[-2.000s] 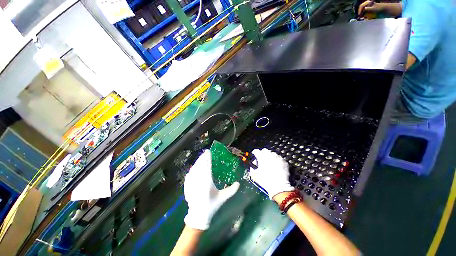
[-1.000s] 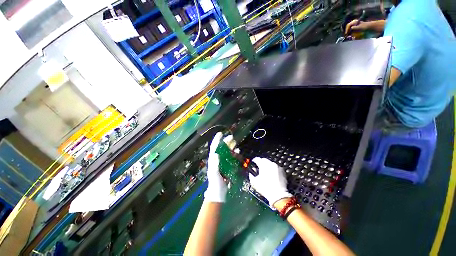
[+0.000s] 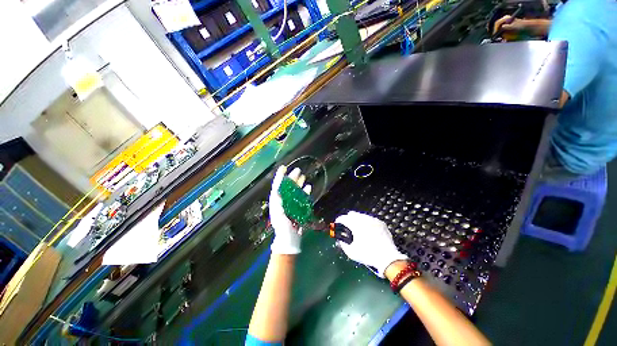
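My left hand [image 3: 284, 215], in a white glove, holds a green circuit board [image 3: 295, 201] tilted, its face dotted with shiny points. The fingers wrap behind the board and their tips show past its upper edge. My right hand [image 3: 369, 238], in a white glove with red beads at the wrist, grips side cutters [image 3: 340, 232] with orange-and-black handles. The cutters point left at the board's lower right edge; whether the jaws touch it is too small to tell.
The black hood [image 3: 446, 74] stands right of my hands, with a perforated plate [image 3: 419, 223] and a white ring [image 3: 363, 171] inside. Boards lie on the dark belt at left, beside a white paper sheet [image 3: 135, 236]. A person in blue [image 3: 595, 88] sits on a blue stool [image 3: 568, 209].
The board has turned in my left hand, with more of its dotted face showing than a second ago. My right hand stays beside it with the cutters. The camera view has shifted slightly.
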